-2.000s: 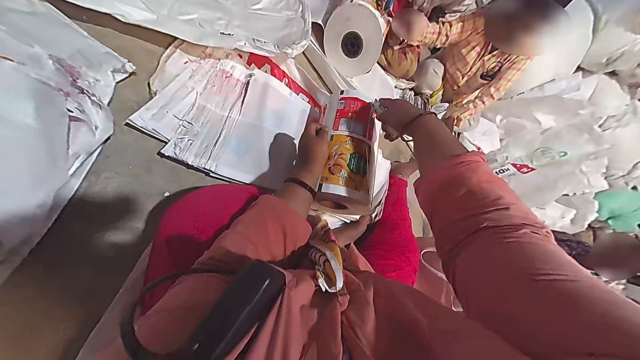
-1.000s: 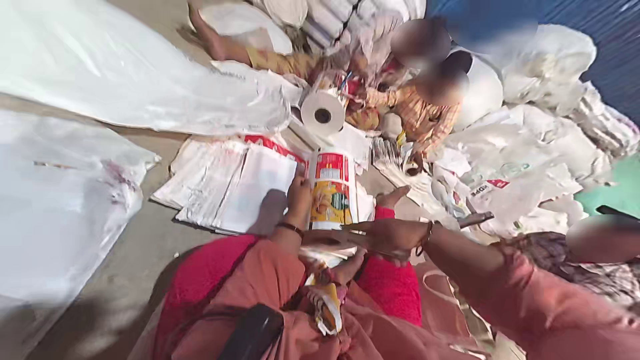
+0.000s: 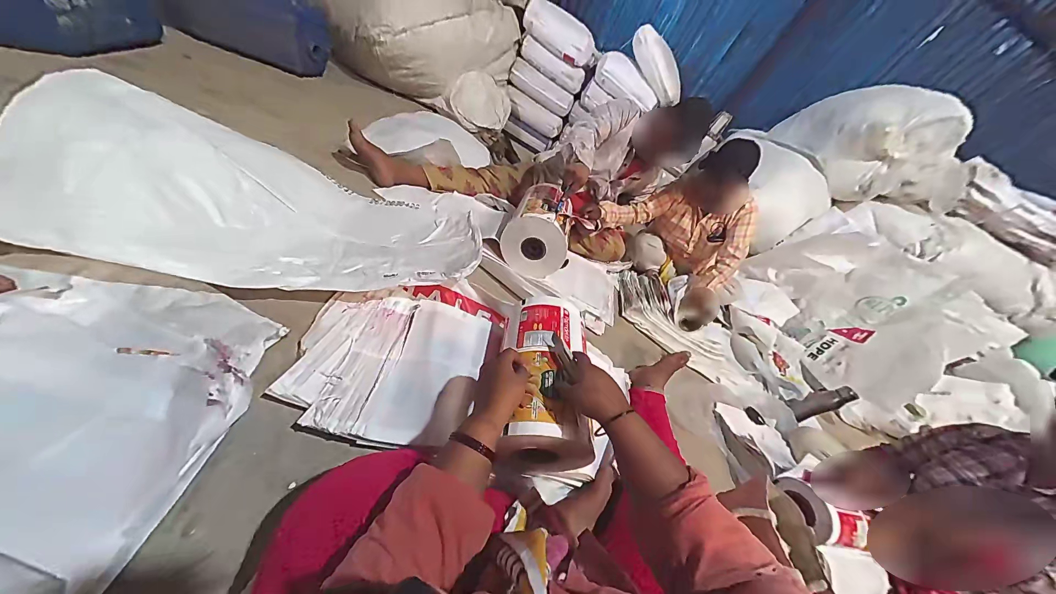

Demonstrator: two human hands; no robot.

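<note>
A large roll of printed packaging film (image 3: 549, 322), red and yellow with a white band, lies between my legs over white sheets. My left hand (image 3: 503, 384) rests on the roll's left side, fingers bent at its printed face; whether it pinches the film is unclear. On the right, my right hand (image 3: 590, 388) holds a thin greyish metal tool (image 3: 564, 355), which looks like scissors or a blade, over the printed film. The roll's cardboard core end (image 3: 540, 455) faces me. Left of the roll lies a stack of white sheets (image 3: 425, 371).
Beyond the roll, people sit by another film roll (image 3: 535, 246). A long white plastic sack (image 3: 206, 206) stretches across the left, with a white sheet (image 3: 107, 396) nearer me. Crumpled white bags (image 3: 899, 289) cover the right. Another person sits at the lower right beside a roll (image 3: 850, 528).
My right hand has moved from the near end of the roll back onto its printed face, now with a thin tool in it. The view has shifted to show more of the surroundings.
</note>
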